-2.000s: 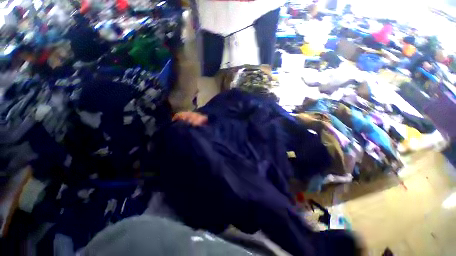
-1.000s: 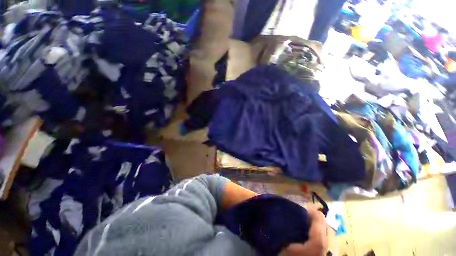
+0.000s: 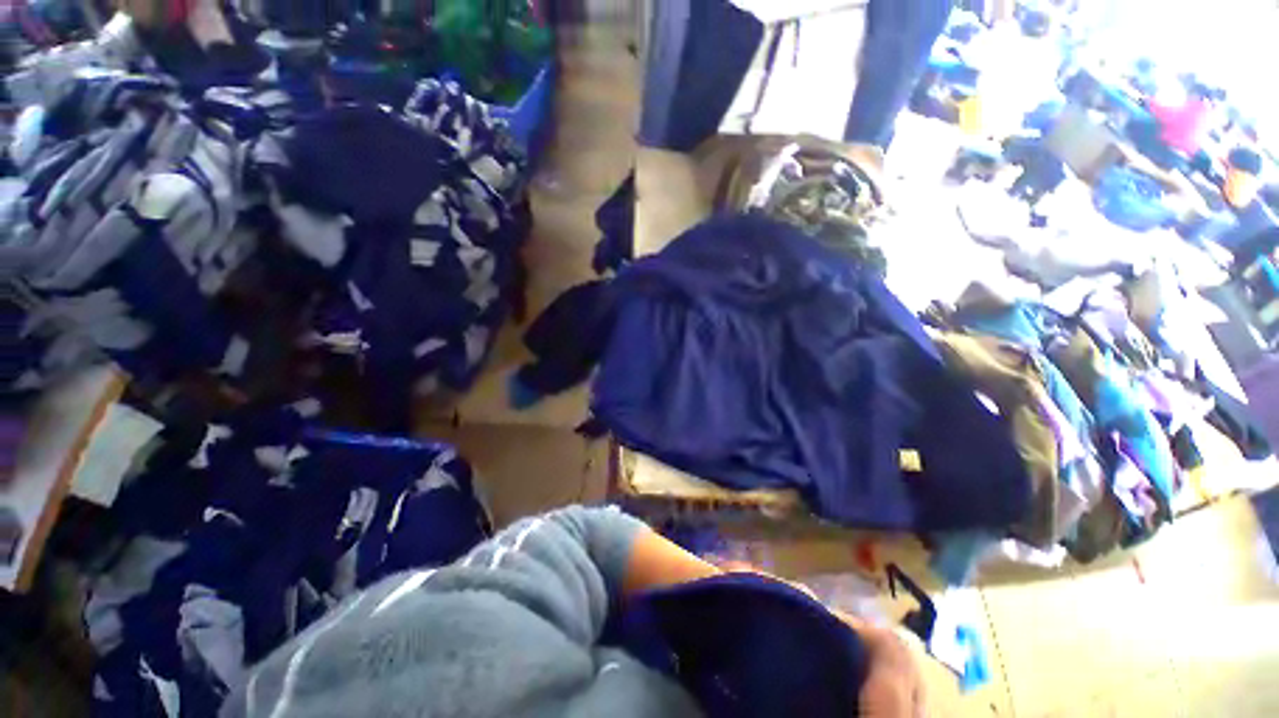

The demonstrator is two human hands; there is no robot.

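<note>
A grey sleeve with pale stripes enters from the bottom left, and a bare forearm continues from it behind dark navy cloth point(image 3: 765, 648). My left hand point(image 3: 889, 676) appears to follow this forearm at the cloth's right edge, low in the picture. It grips the cloth, its fingers partly hidden and cut off by the bottom edge. My right hand is not seen. A broad navy garment pile point(image 3: 758, 358) lies ahead on a low stand, with a small tan patch point(image 3: 909, 460) on its right part.
A navy-and-grey bundle point(image 3: 211, 617) fills a blue-rimmed bin at lower left. A larger mixed heap point(image 3: 379, 211) lies behind it. A camouflage bundle point(image 3: 821, 190) is behind the navy pile, mixed garments point(image 3: 1122, 407) to its right. A pale table edge point(image 3: 63, 470) stands at far left.
The hand seen on the navy pile two seconds ago is gone from there. The held navy cloth came in low near my body. Over the last second it has shifted slightly lower.
</note>
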